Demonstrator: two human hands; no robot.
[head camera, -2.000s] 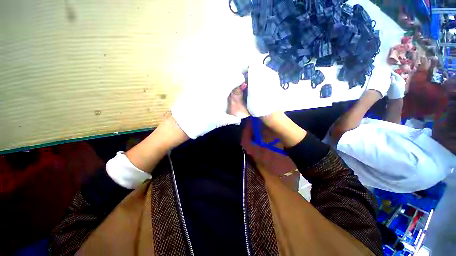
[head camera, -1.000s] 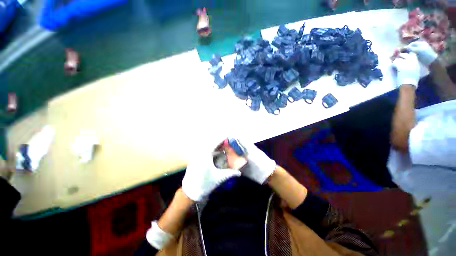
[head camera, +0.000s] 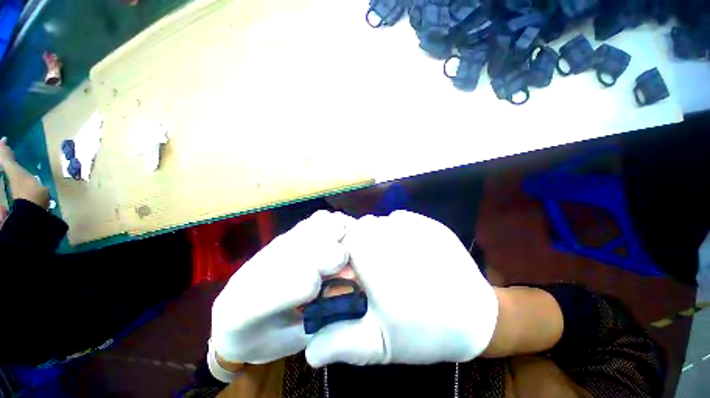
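Observation:
My left hand (head camera: 272, 291) and my right hand (head camera: 424, 291), both in white gloves, are pressed together low in the centre, in front of the table edge. Between their fingers is a dark strapped piece (head camera: 336, 308) with its open loop facing up. A bit of pinkish surface shows through and above the loop; whether it is a moulded part or a bare finger I cannot tell. Both hands close around the dark piece, and the gloves hide the rest of what they hold.
A heap of dark strapped pieces (head camera: 498, 35) lies at the upper right of the pale table cover (head camera: 257, 148). A crumpled white scrap (head camera: 153, 143) and a white strip (head camera: 92, 148) with dark pieces lie left. Another person's hand (head camera: 23, 180) is at the left edge. A blue stool (head camera: 595, 221) stands below.
My hands are larger in view and closer together. The dark piece now faces the camera with its loop up. The view has shifted, so the heap sits at the upper right.

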